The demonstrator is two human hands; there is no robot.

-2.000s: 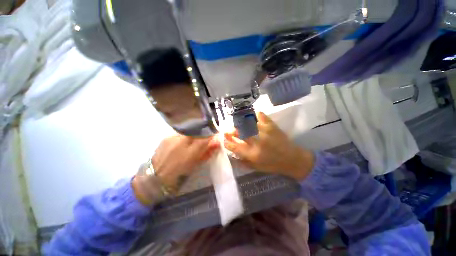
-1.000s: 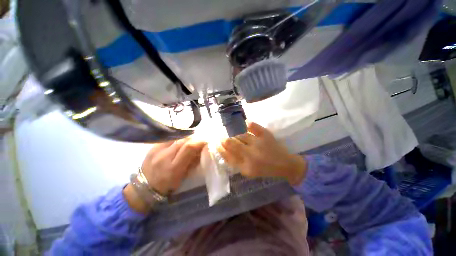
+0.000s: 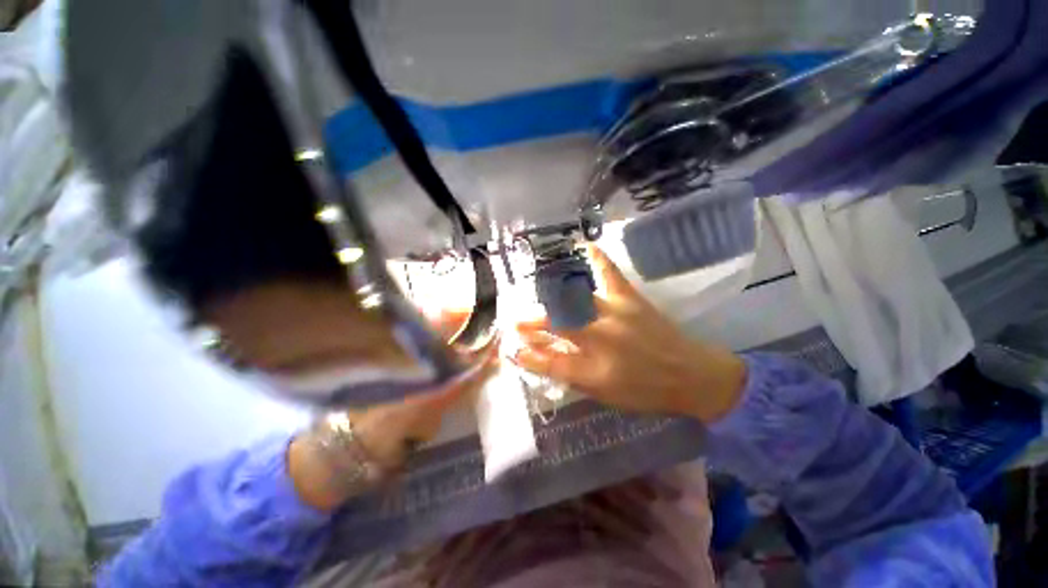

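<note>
The narrow white fabric strip (image 3: 506, 431) runs from the brightly lit needle area (image 3: 506, 258) down over the table's front edge. My left hand (image 3: 408, 427) is on the strip's left side, partly hidden by the shiny-rimmed round part (image 3: 333, 230); its fingertips are near the strip below the needle, and their grip is unclear. My right hand (image 3: 626, 350) lies right of the strip, thumb and fingers at its edge, one finger raised beside the dark grey block (image 3: 565, 295). Glare hides whether its fingertips pinch the cloth. Loose threads hang by the strip.
The machine head with a blue stripe (image 3: 517, 113) and grey ribbed knob (image 3: 693, 236) stands above my hands. White cloth (image 3: 885, 299) hangs at the right, near a blue crate (image 3: 977, 442). Purple cloth (image 3: 908, 132) drapes the machine arm. A ruler strip (image 3: 621, 427) lines the front edge.
The view has shifted, and the shiny-rimmed part now covers more of my left hand. My right index finger reaches up beside the grey block. The strip's hanging end looks shorter than two seconds ago.
</note>
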